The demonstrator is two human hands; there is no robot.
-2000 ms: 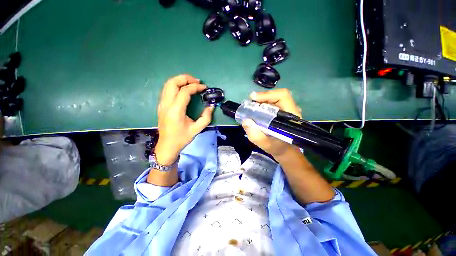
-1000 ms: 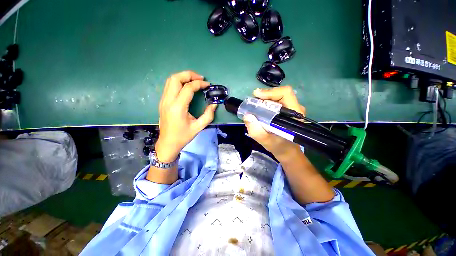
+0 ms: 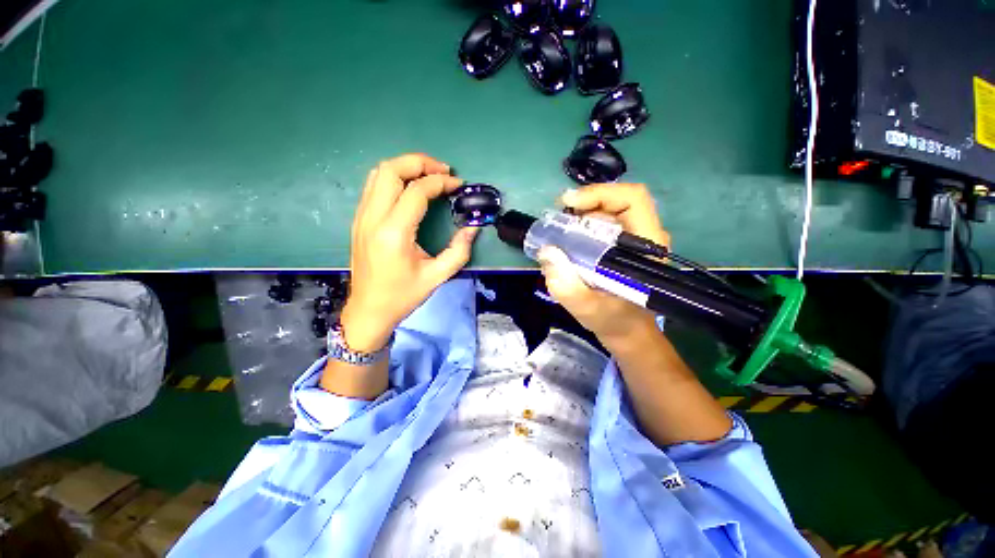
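Observation:
A glossy black plastic housing (image 3: 477, 205) with an open centre is held between the thumb and fingertips of my left hand (image 3: 395, 240), above the green bench near its front edge. My right hand (image 3: 607, 262) grips the black glue syringe (image 3: 682, 292) by its clear printed sleeve like a thick pen. The syringe's black nose points left, with its thin bluish tip at the lower right rim of the housing; exact contact is too small to tell. A bright green adapter (image 3: 772, 332) sits on the syringe's rear, joined to a translucent hose.
Loose black housings (image 3: 598, 58) lie on the green bench (image 3: 240, 131) beyond my hands. More black parts (image 3: 24, 164) lie at far left. A controller (image 3: 916, 98) and white cord (image 3: 810, 142) stand at right. A clear tray (image 3: 256, 349) is below the bench edge.
The held housing, both hands and the syringe appear slightly further right in the picture, as the view has shifted a little. The grips are unchanged.

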